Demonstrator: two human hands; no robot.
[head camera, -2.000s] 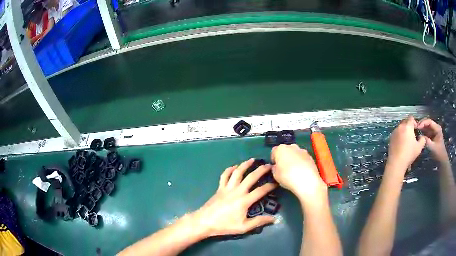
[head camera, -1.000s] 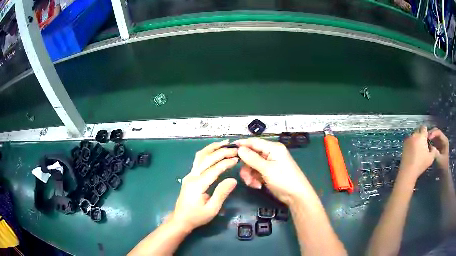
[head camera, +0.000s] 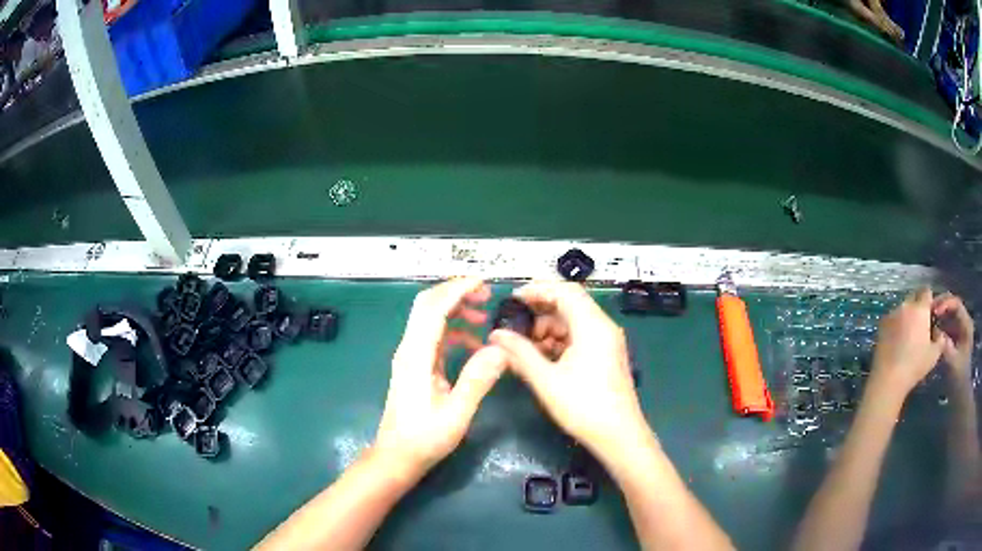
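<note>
My right hand (head camera: 581, 361) holds a black square housing (head camera: 515, 316) between thumb and fingers, above the middle of the green bench. My left hand (head camera: 436, 371) is beside it, its thumb tip at the housing's lower left and its fingers curved and apart. Whether the left hand grips the housing is unclear. Two loose housings (head camera: 541, 493) lie below my hands near the front. Two more housings (head camera: 654, 298) stand side by side at the rail, right of my hands. Another housing (head camera: 575, 265) sits on the pale rail. A dark bit shows just right of my right hand, mostly hidden.
A pile of black housings (head camera: 221, 361) lies left, beside a curved black band (head camera: 108, 404) with white tags. An orange-handled tool (head camera: 743, 355) lies right. Another person's hands (head camera: 917, 339) work over a clear blister tray (head camera: 813, 355) at far right. A pale post (head camera: 124, 161) stands left.
Both hands came off the small central pile and rose together; a housing now shows in the right fingers. Fewer housings show near the front. The whole view has shifted slightly.
</note>
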